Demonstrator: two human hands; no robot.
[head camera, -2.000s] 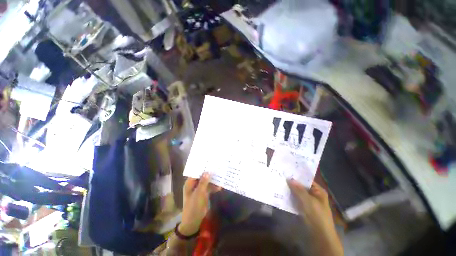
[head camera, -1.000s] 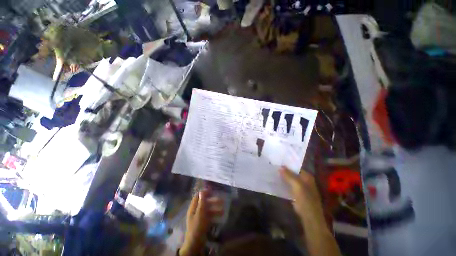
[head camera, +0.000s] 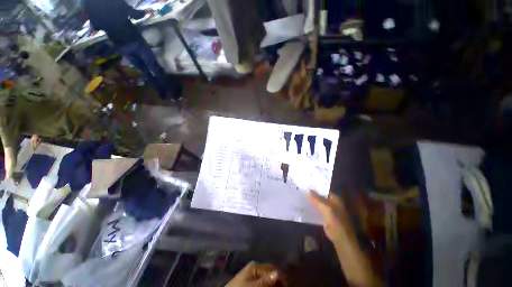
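Observation:
The white spec sheet (head camera: 241, 174) is held out in front of me, with a printed table on its left and a row of dark trouser-like shapes at its upper right. My right hand (head camera: 331, 218) grips its lower right corner, thumb on top. My left hand (head camera: 258, 274) is low at the bottom edge, apart from the sheet, partly cut off and blurred; its fingers look curled, and whether it holds anything cannot be told.
A table at the left bears dark navy pieces (head camera: 143, 193) and a clear plastic bag (head camera: 115, 241). A person in dark clothes (head camera: 126, 33) stands at the upper left. A white table (head camera: 446, 213) stands at the right.
My left hand has let go of the sheet and dropped to the bottom edge. The view has moved along the room, and the bag-covered table now shows at the left. My right hand still holds the sheet.

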